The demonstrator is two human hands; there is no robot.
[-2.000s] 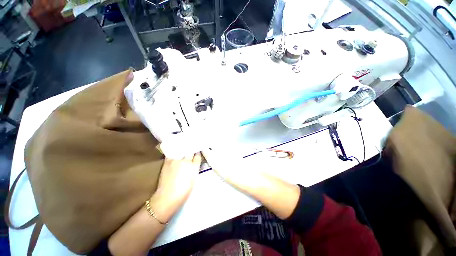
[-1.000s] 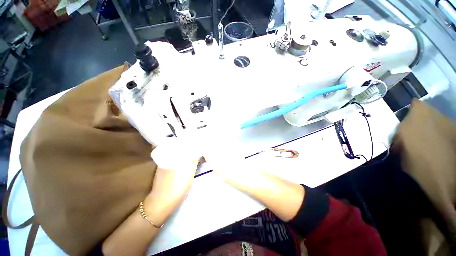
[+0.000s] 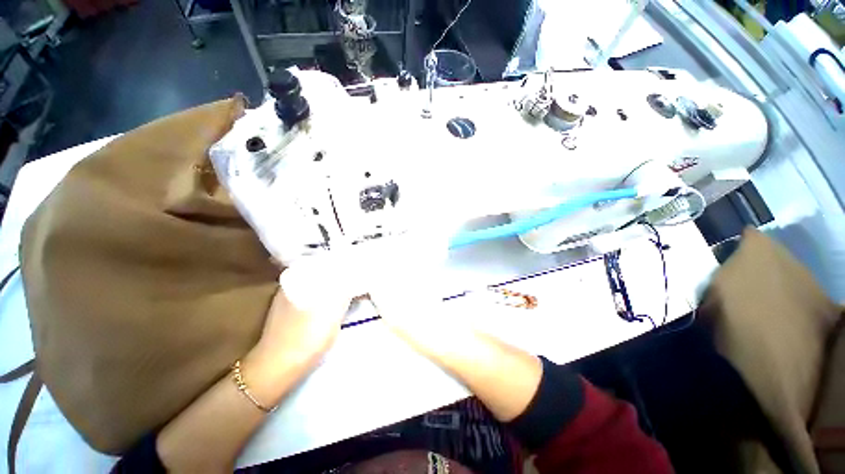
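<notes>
The brown bag body (image 3: 139,278) lies bunched over the left of the table, its inner edge running under the head of the white sewing machine (image 3: 482,167). My left hand (image 3: 320,292) lies by the bag's right edge, below the needle area. My right hand (image 3: 403,301) is beside it, close to its fingertips. Both hands are washed out by bright light, so the fingers, the needle area and any grip on the bag's edge cannot be made out. A small brown bit shows between the hands. Thin brown straps (image 3: 25,417) hang at the bag's left.
Orange-handled snips (image 3: 515,298) lie on the white table (image 3: 371,370) right of my hands. A black device with a cable (image 3: 618,287) lies further right. More brown pieces (image 3: 774,324) are beyond the table's right end. A metal rack (image 3: 320,46) stands behind the machine.
The view has shifted a little. The bag and both hands sit slightly further left in the picture, with the hands still close together below the machine head.
</notes>
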